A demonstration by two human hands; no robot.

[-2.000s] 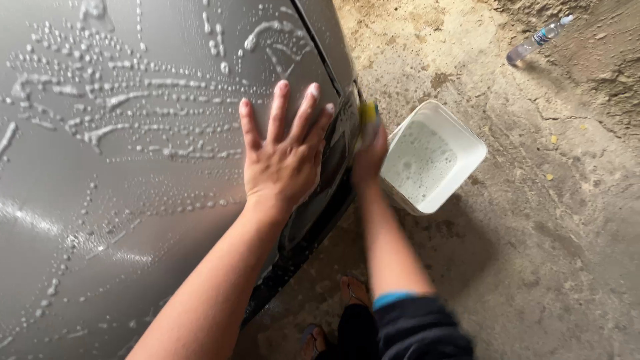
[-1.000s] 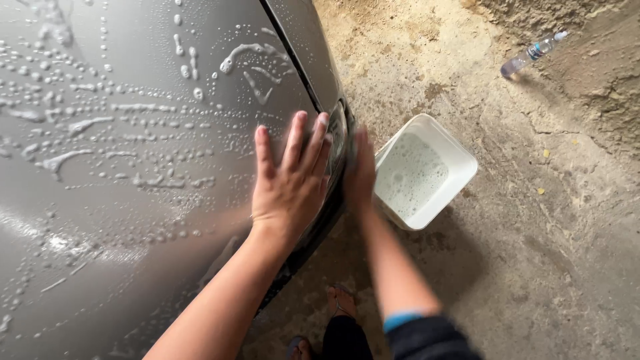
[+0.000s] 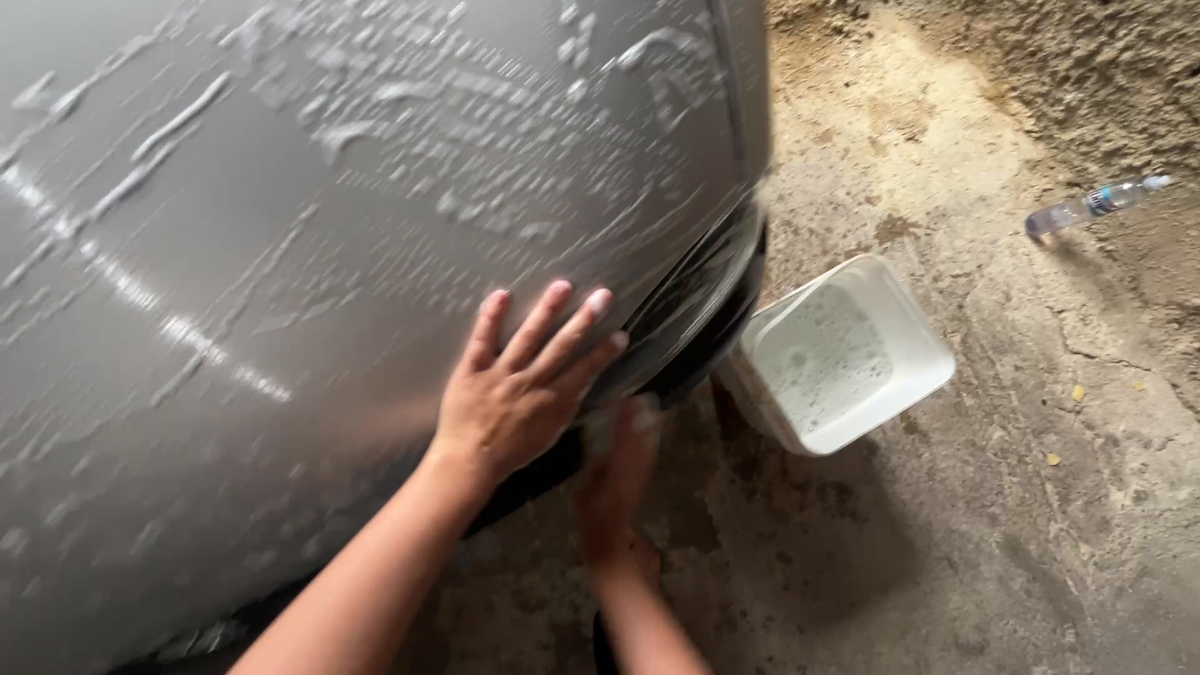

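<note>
My left hand (image 3: 525,384) lies flat on a silver-grey car body panel (image 3: 356,234), fingers spread, holding nothing. Streaks and drops of soap foam cover much of the panel. Just right of that hand is the car's dark lamp (image 3: 689,295), at the rounded corner. My right hand (image 3: 614,487) is blurred and sits lower, against the car's edge below the lamp. Its palm side and whatever it may hold cannot be made out.
A white plastic bucket (image 3: 928,352) of soapy water stands on the rough concrete floor (image 3: 994,525), right of the car corner. A clear plastic bottle (image 3: 1092,206) lies farther right by a rough earthen slope or wall.
Both hands have moved down along the car's corner, away from the lamp's upper part. Two seconds ago something yellow showed at my right hand; it is not discernible now.
</note>
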